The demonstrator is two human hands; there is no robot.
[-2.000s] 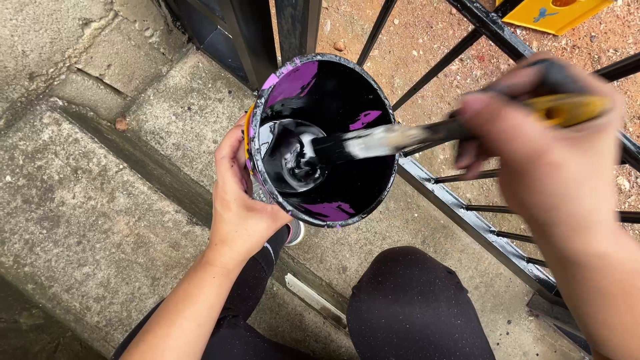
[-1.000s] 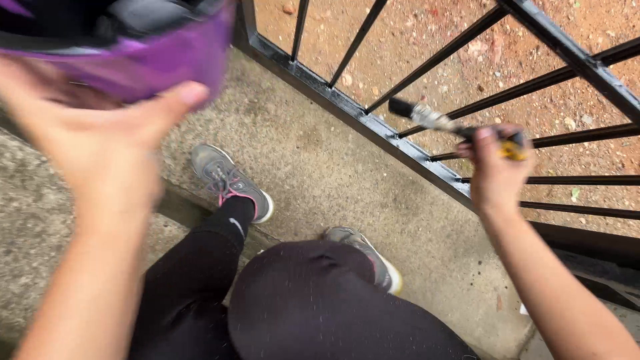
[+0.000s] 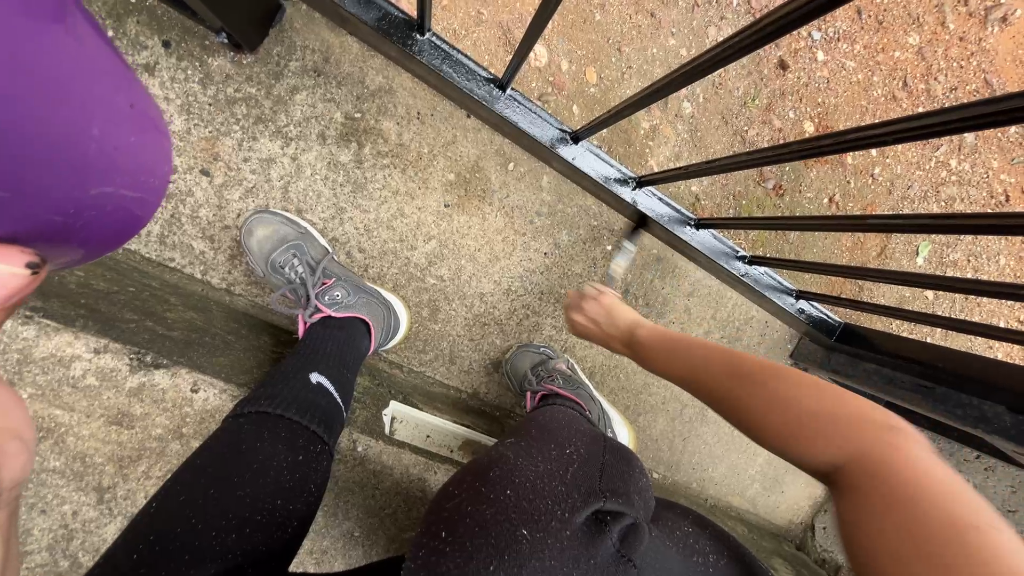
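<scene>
My right hand is closed around a paintbrush, its handle mostly hidden by the fingers. The dark bristles touch the side of the black metal bottom rail of a railing, whose top face shines as if wet. At the left edge, my left hand supports a purple bucket from below; only part of the hand shows, with a dark smear on a fingertip. The bucket's inside is out of view.
Black balusters rise from the rail, with gravelly soil beyond. My shoes stand on concrete steps. A pale plastic strip or tray lies between my legs on the step. A black post base is at the top left.
The brush, inside the bucket two seconds ago, has come out and down to the rail's side. The bucket has moved off to the left. The view has shifted toward the feet and rail.
</scene>
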